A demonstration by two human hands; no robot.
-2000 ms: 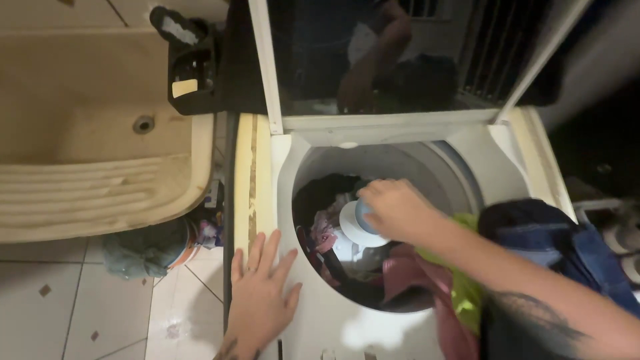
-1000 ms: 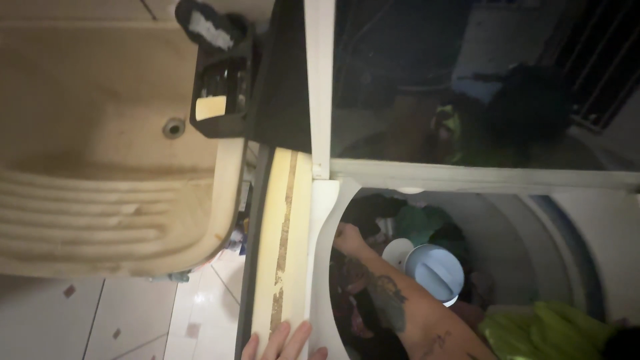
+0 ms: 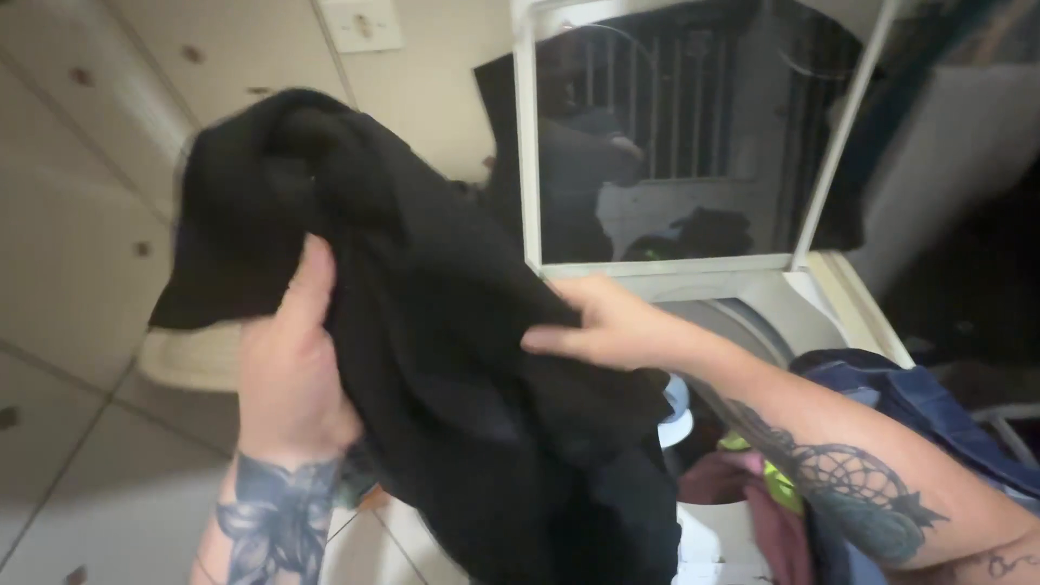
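Observation:
A black cloth garment (image 3: 455,349) hangs stretched between my two hands, in front of the top-loading washing machine (image 3: 865,301). My left hand (image 3: 296,366) grips it at the left, thumb on top. At its right edge my right hand (image 3: 605,325) pinches the cloth between thumb and fingers. Behind the garment, the washer's drum opening (image 3: 723,325) is partly covered, and part of the blue and white agitator (image 3: 676,410) shows. A dusty-pink garment (image 3: 731,479) and a yellow-green cloth (image 3: 782,487) lie over the opening's front rim.
The washer's dark glass lid (image 3: 666,146) stands raised behind. Blue denim clothing (image 3: 902,406) lies on the washer's right side. A wall socket (image 3: 361,24) is at the top, on the tiled wall. Part of a beige sink (image 3: 191,357) shows behind the garment at the left.
My right hand was reaching down in the drum and is now up out of it, holding the black garment. My left hand has left the washer's edge and holds the garment too. The view has shifted.

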